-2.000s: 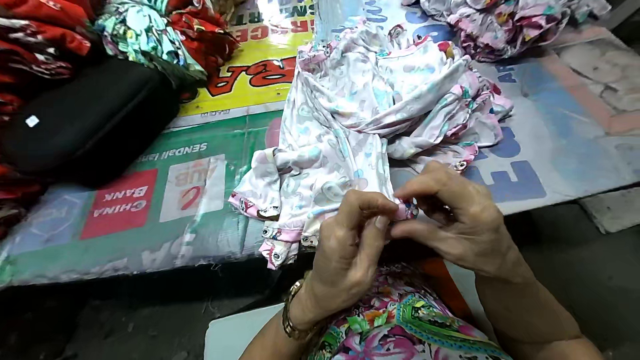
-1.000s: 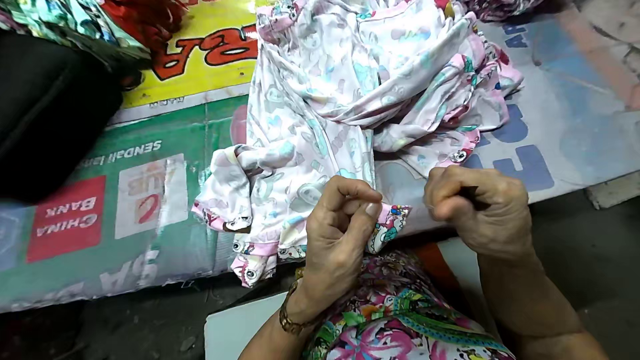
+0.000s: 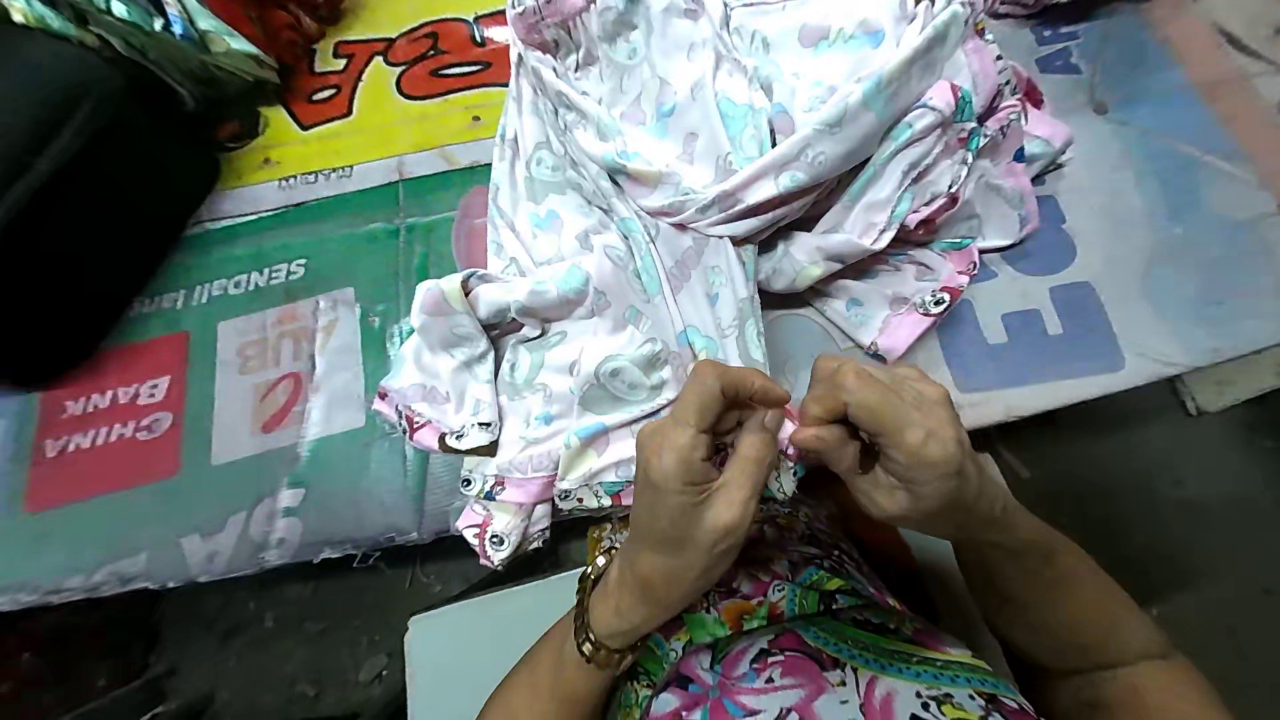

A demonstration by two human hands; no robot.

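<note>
A thin white garment [image 3: 640, 200] with pale cartoon prints and pink patterned hems lies bunched on the covered table. At its near edge my left hand [image 3: 710, 465] pinches a corner of the pink hem between thumb and fingertips. Close beside it on the right, my right hand [image 3: 885, 440] has its fingers curled with the tips at the same hem corner. The fingers hide most of that corner, and whether a thread or small tool is between them cannot be told. A sleeve end [image 3: 440, 400] with a printed cuff lies left of my hands.
Printed sheets, one green [image 3: 400, 330] and one yellow [image 3: 400, 100], cover the table. A black padded case [image 3: 90, 200] is at the left, beside red and green cloth [image 3: 240, 40]. The table's near edge runs just beyond my lap, which has a floral cloth [image 3: 760, 660] over it.
My right hand was apart from the left one a second ago and is back against the hem corner. My left hand keeps its pinch. The view has moved closer to the garment.
</note>
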